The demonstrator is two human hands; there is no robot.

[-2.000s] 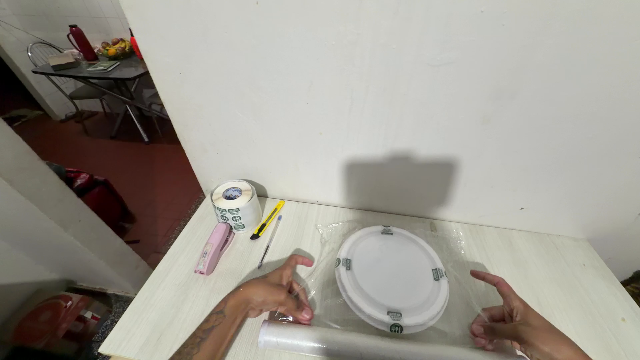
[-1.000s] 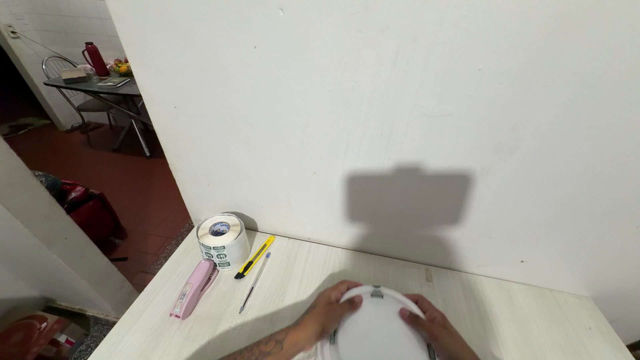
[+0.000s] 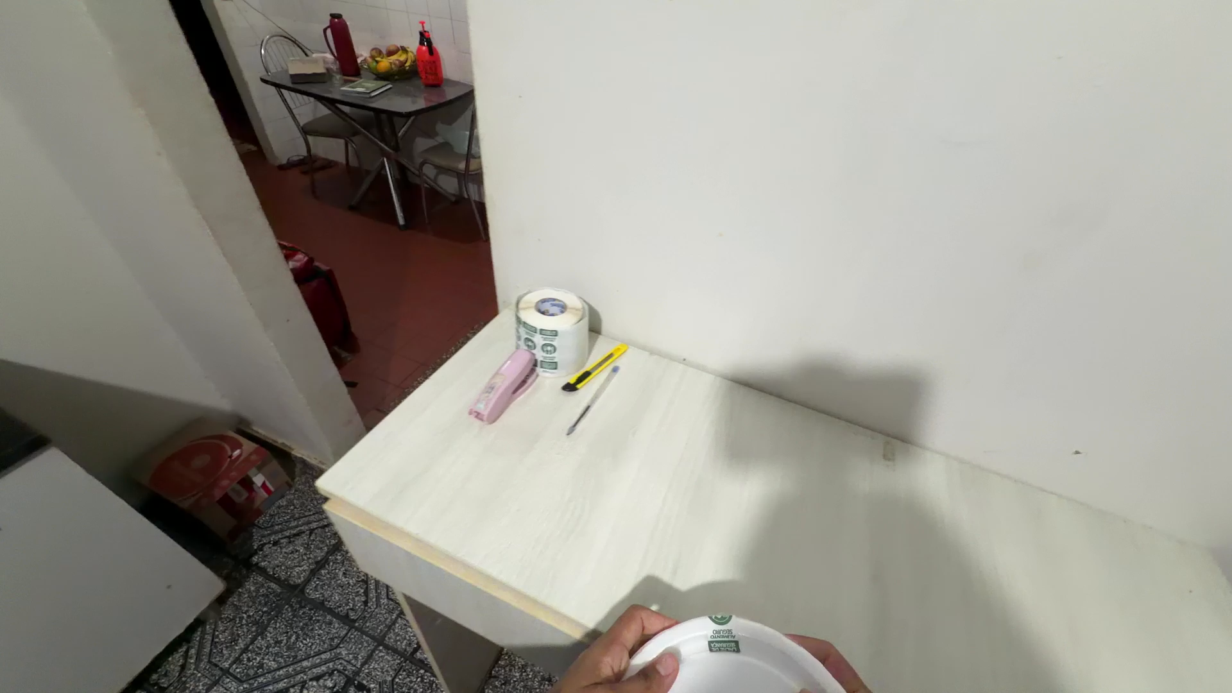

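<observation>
Low in the head view, a round white lidded container (image 3: 746, 664) with a printed green seal on its rim is cut off by the bottom edge. My left hand (image 3: 621, 659) grips its left side, thumb on top. My right hand (image 3: 828, 662) is on its right side, mostly hidden behind the rim. Farther back on the pale wooden table (image 3: 500, 500) stand a roll of printed labels (image 3: 551, 332), a pink stapler (image 3: 504, 387), a yellow box cutter (image 3: 595, 368) and a pen (image 3: 593, 399).
A white wall (image 3: 866, 212) runs along the table's back edge. At lower left are a cardboard box (image 3: 217, 476) and a pale panel (image 3: 87, 577). Through the opening, a dark table (image 3: 414, 95) holds a red thermos (image 3: 342, 45), a fruit bowl (image 3: 393, 64) and a red spray bottle (image 3: 428, 58).
Two seconds ago the container lay on the table in clear film beside a film roll, my hands apart; now both hands hold it. The view has swung left.
</observation>
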